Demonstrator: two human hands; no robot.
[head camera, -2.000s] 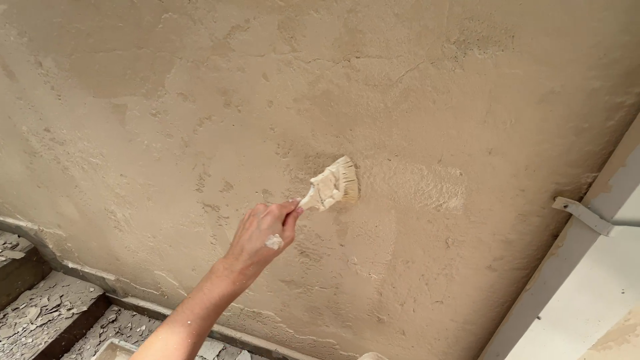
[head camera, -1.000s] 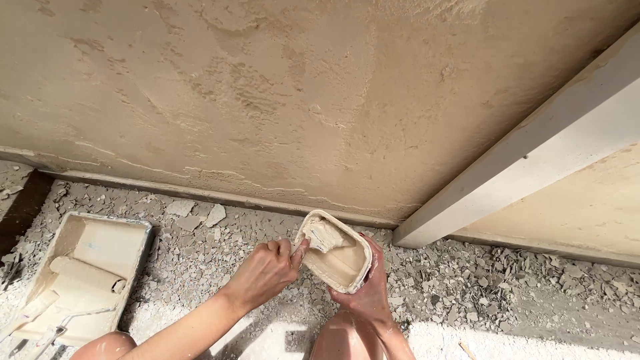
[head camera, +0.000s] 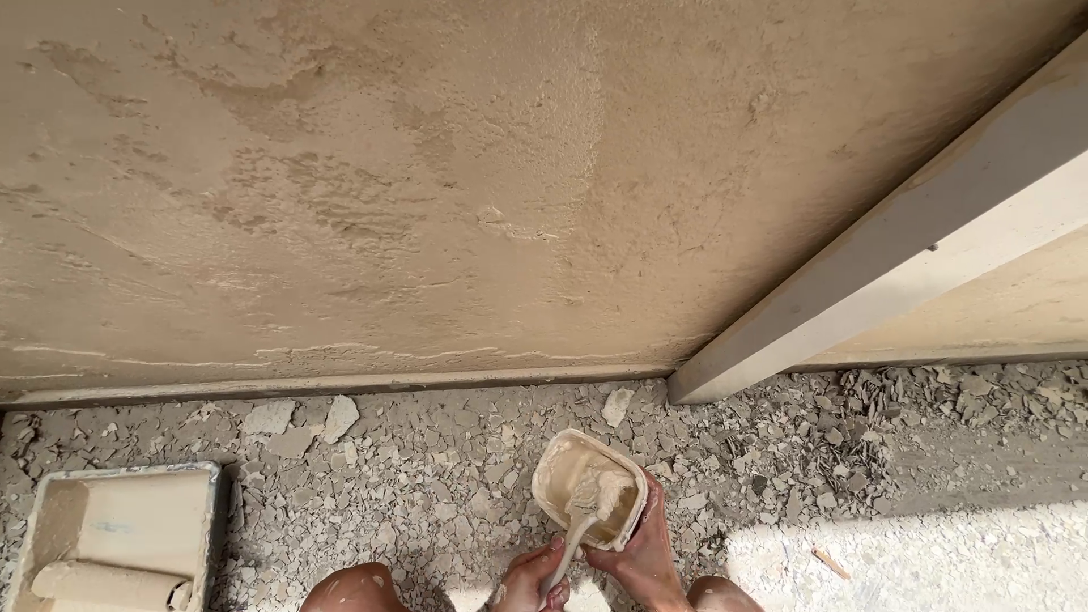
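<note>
A small plastic tub (head camera: 549, 463) of beige paint is gripped from its right side by my right hand (head camera: 643, 544). Just left of it, my left hand (head camera: 532, 578) is closed on the handle of a paintbrush (head camera: 578, 537). The brush's paint-loaded head rests inside the tub, and its bristles are partly hidden by thick paint. Both hands are low in the view, above the floor and between my knees. Beyond them stands the beige painted wall (head camera: 408, 204), with rough, uneven patches.
A paint tray (head camera: 217, 510) with a paint roller (head camera: 110, 585) in it lies at lower left. Peeled paint flakes (head camera: 382, 510) cover the floor. A pale post (head camera: 850, 289) slants at the right, near the wall. A small wooden piece (head camera: 830, 563) lies at lower right.
The brush was against the wall two seconds ago; one second ago it was at the tub, where it remains. The view has tilted down from the wall to the floor.
</note>
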